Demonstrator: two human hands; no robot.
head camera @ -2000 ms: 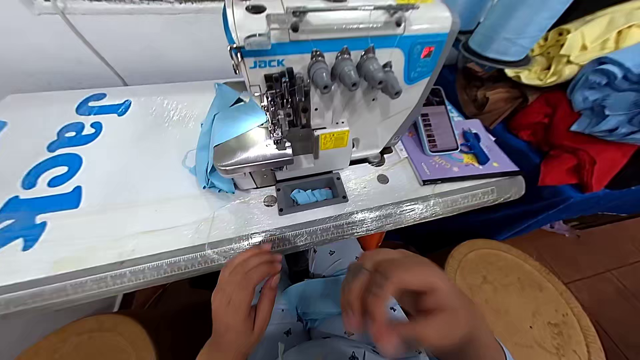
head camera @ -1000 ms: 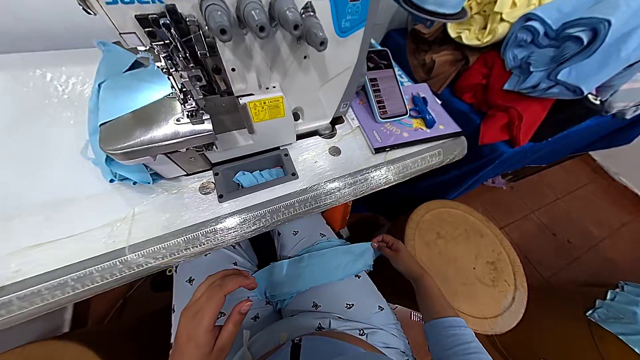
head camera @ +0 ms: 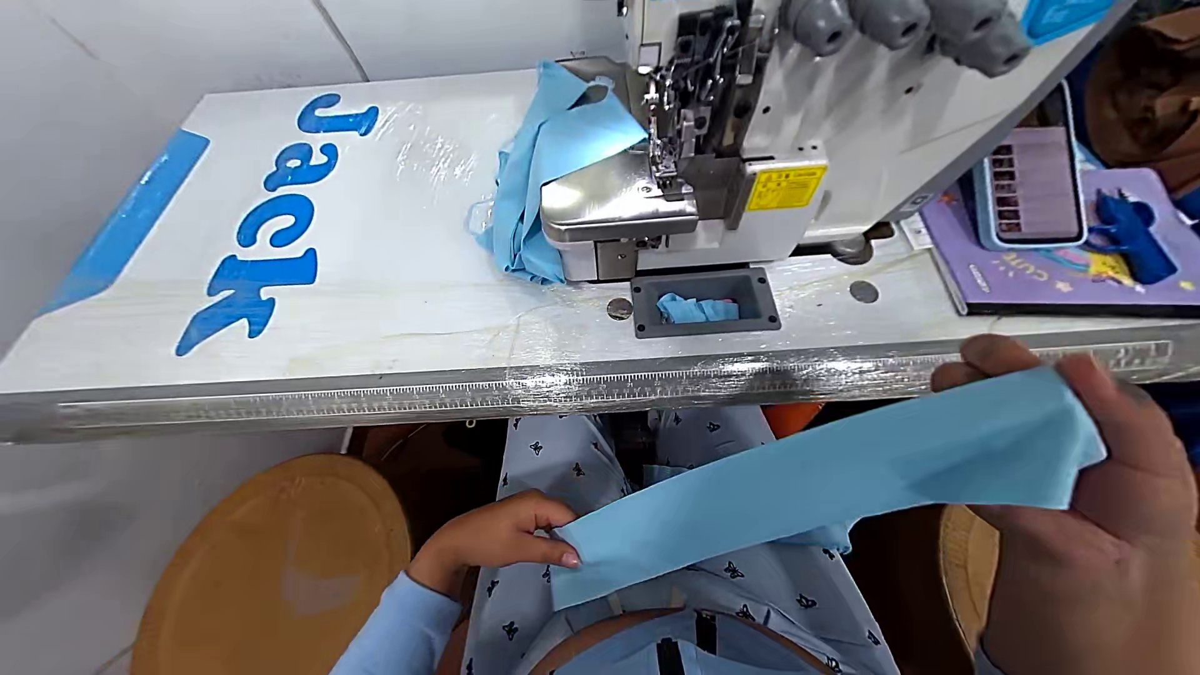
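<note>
A light blue fabric strip (head camera: 806, 473) stretches at a slant over the lap, below the table's front edge. My left hand (head camera: 511, 536) pinches its lower left end between thumb and fingers. At the strip's raised right end, my right hand (head camera: 1116, 459) grips the cloth, thumb on top. More blue fabric (head camera: 539, 178) lies bunched on the table against the left side of the Jack overlock sewing machine (head camera: 694, 150), partly over its metal cloth plate. Small blue scraps (head camera: 697, 309) sit in a grey recessed tray (head camera: 647, 323) in front of the machine.
The white sewing table (head camera: 403, 309) has a ruler along its front edge. At right, a phone (head camera: 1036, 178) and blue thread snips (head camera: 1134, 239) rest on a purple notebook (head camera: 966, 253). Round wooden stools (head camera: 272, 572) stand below on both sides. Brown fabric (head camera: 1144, 89) lies at the far right.
The blue strip, lying across the lap a second ago, is now lifted and pulled out between both hands. My right hand has risen to the table's edge. The view has shifted left.
</note>
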